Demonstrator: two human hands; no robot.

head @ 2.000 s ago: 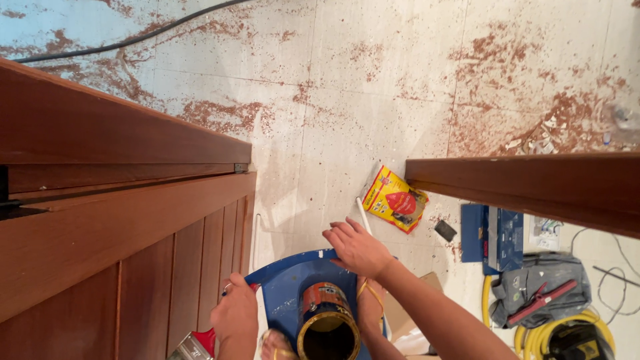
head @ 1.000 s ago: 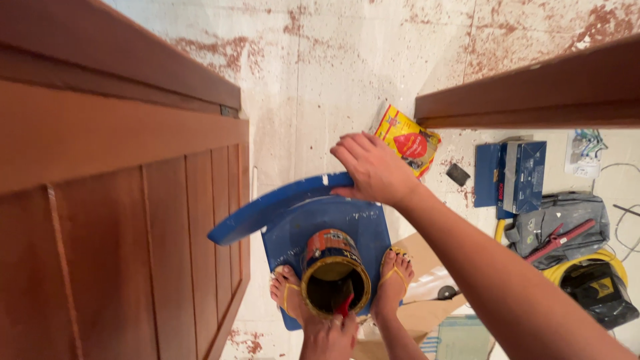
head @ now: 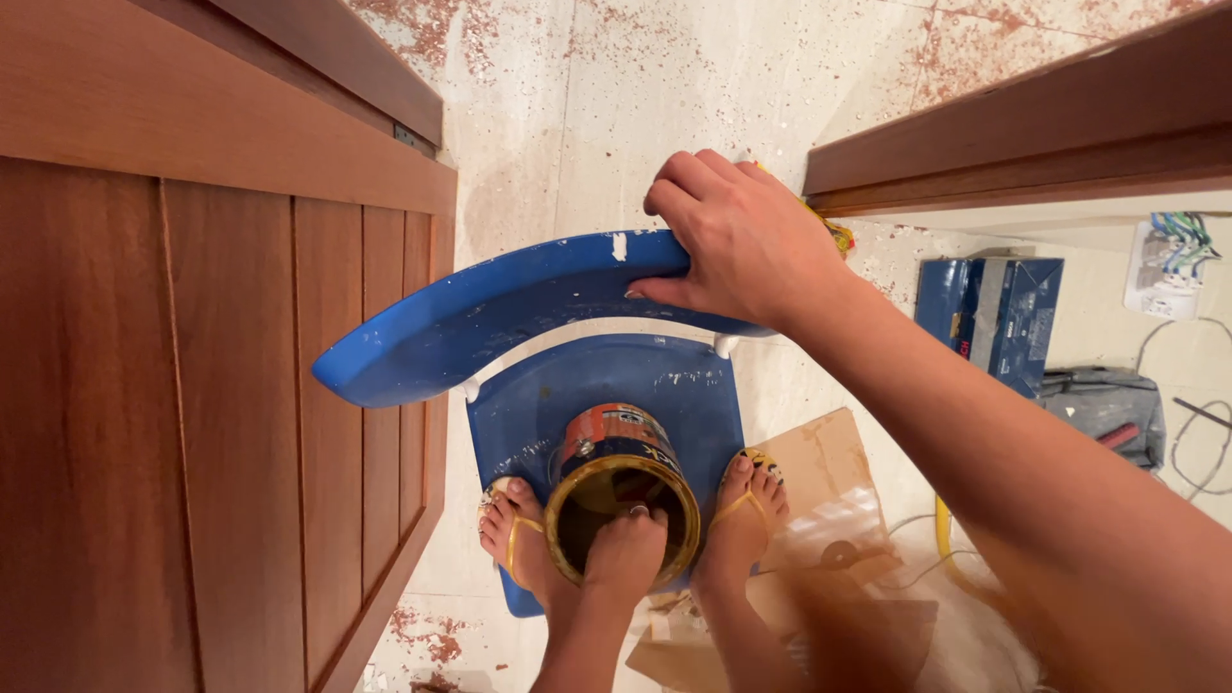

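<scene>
My left hand [head: 628, 551] reaches into the mouth of an open paint can [head: 623, 433], its fingers curled around a paintbrush that is mostly hidden inside. The can stands on the seat [head: 520, 404] of a blue plastic chair, tilted in view so that its dark inside shows. My right hand [head: 746, 241] grips the top of the chair's curved blue backrest [head: 500, 308], thumb on the near side and fingers over the far edge. My feet, in yellow-strapped flip-flops, are on the seat either side of the can.
A paneled wooden door [head: 241, 356] stands close on the left, a wooden frame edge [head: 1020, 120] at upper right. On the dusty floor at right lie a blue box [head: 1025, 313], a grey bag [head: 1107, 404], cables and cardboard [head: 818, 472]. A yellow packet [head: 839, 236] is partly behind my right hand.
My left hand, left of the can with the red-handled brush below it two seconds ago, has moved right and into the can. My right hand remains at the backrest.
</scene>
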